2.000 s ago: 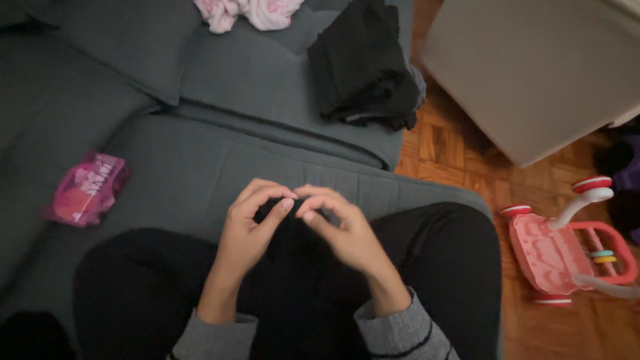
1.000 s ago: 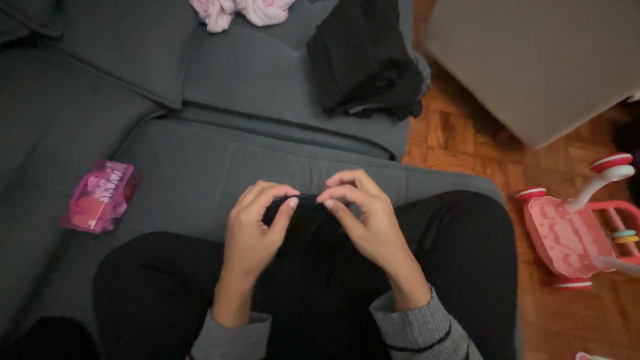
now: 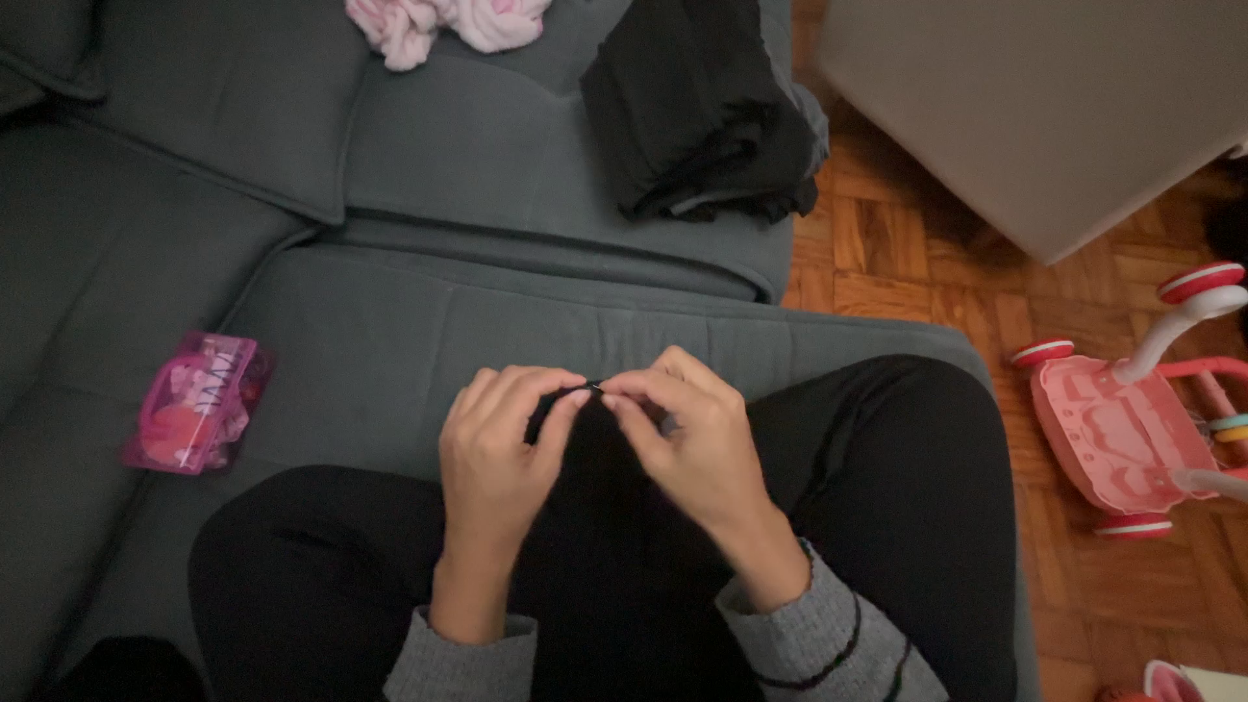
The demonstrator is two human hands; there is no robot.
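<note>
My left hand (image 3: 502,444) and my right hand (image 3: 687,424) meet above my lap, fingertips nearly touching. Between the thumb and forefinger of my left hand is pinched a small dark piece (image 3: 589,387), possibly thread or cloth; its exact kind cannot be told. My right thumb and forefinger close on its other end, where a tiny bright glint shows. Black trousers (image 3: 902,458) lie behind and below the hands, so the dark piece is hard to separate from them. A pink transparent plastic case (image 3: 200,405) with a handle rests on the sofa to the left.
The grey sofa (image 3: 468,146) carries folded dark clothes (image 3: 692,117) and a pink fluffy cloth (image 3: 497,19). On the parquet floor (image 3: 877,244) at right stands a pink toy cart (image 3: 1121,434) with red wheels. A large pale flat-sided object (image 3: 1033,107) is at upper right.
My fingertips touched two seconds ago; they parted slightly, with a dark strand showing between them one second ago, and are close together now.
</note>
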